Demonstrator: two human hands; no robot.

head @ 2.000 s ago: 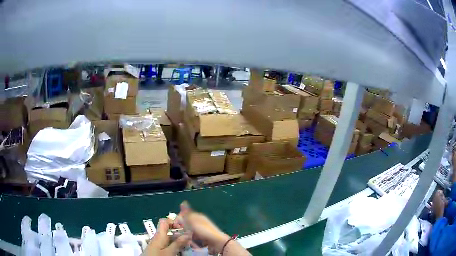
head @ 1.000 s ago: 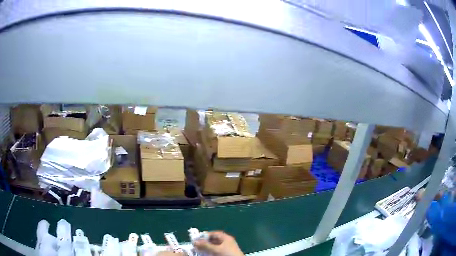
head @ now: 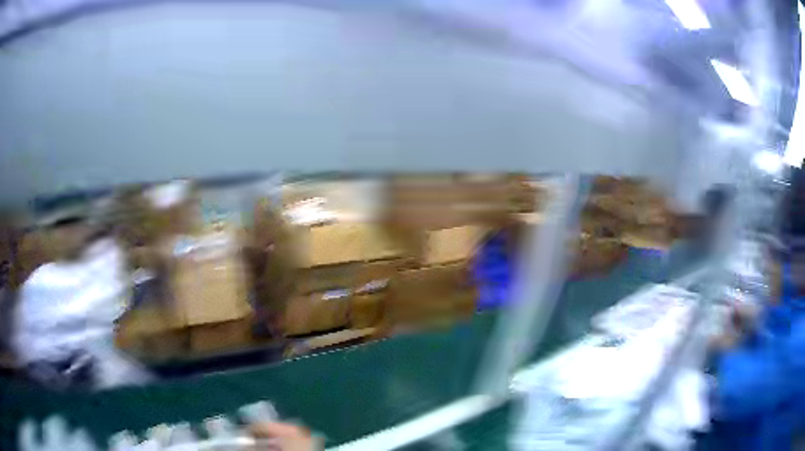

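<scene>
The picture is strongly blurred. Slim white units [head: 168, 435] stand in a row along the bottom edge at the left, their lower parts cut off. One hand, seemingly my right hand [head: 289, 435], shows at the bottom edge beside the right end of the row, mostly cut off. Its fingers are at the nearest white units, but whether they hold one cannot be told. My left hand is not in view.
A green belt [head: 388, 370] runs beyond the units, with brown cartons [head: 212, 286] and a white sheet heap [head: 71, 299] behind. A slanted post [head: 530, 291], crumpled clear plastic [head: 574, 388] and a blue-clothed person [head: 768, 370] are at right.
The view has swung right and blurred, so the row and cartons sit further left. The white units and my right hand are lower and more cut off. My left hand has left the picture.
</scene>
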